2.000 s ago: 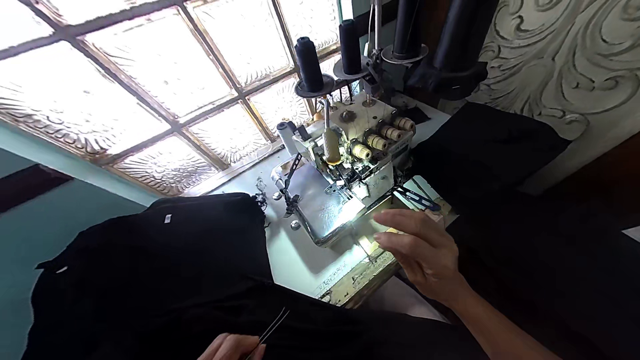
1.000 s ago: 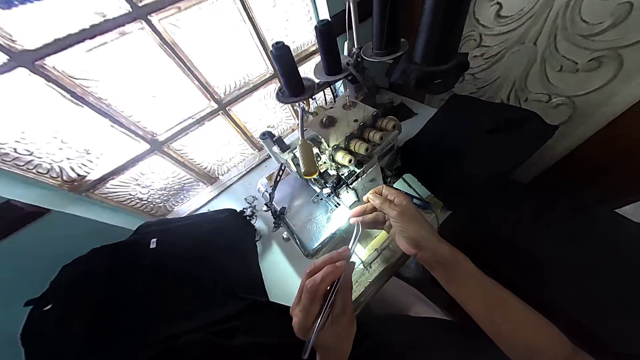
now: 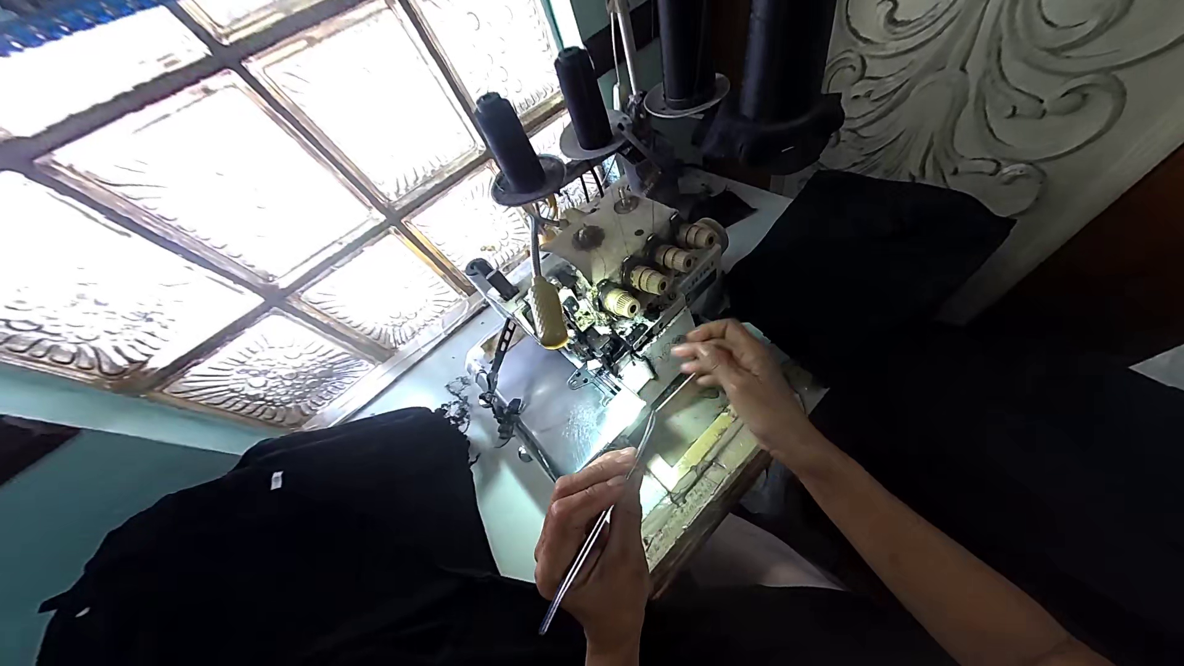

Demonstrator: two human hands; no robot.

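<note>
My left hand (image 3: 597,546) holds metal tweezers (image 3: 583,566) between thumb and fingers, below the overlock sewing machine (image 3: 615,240). The slim upper end of the tweezers points up toward the lit area by the presser foot. My right hand (image 3: 740,379) is at the machine's front right side, its fingers curled near the tip of a thin dark item by the tweezers; whether it pinches a thread cannot be made out. A lamp shines on the machine's metal work plate (image 3: 555,412). Cream tension dials (image 3: 647,277) line the machine's front.
Black fabric (image 3: 305,546) covers the left of the white table (image 3: 509,532), and more black fabric (image 3: 860,250) lies at the right. Black thread cones (image 3: 511,143) stand behind the machine. A glass-paned window (image 3: 222,185) is at the left, and the table's worn wooden edge (image 3: 694,527) runs in front.
My left hand has risen from the bottom edge to the machine's front with the tweezers. My right hand was at the lit presser foot area a second ago and is now a little to its right.
</note>
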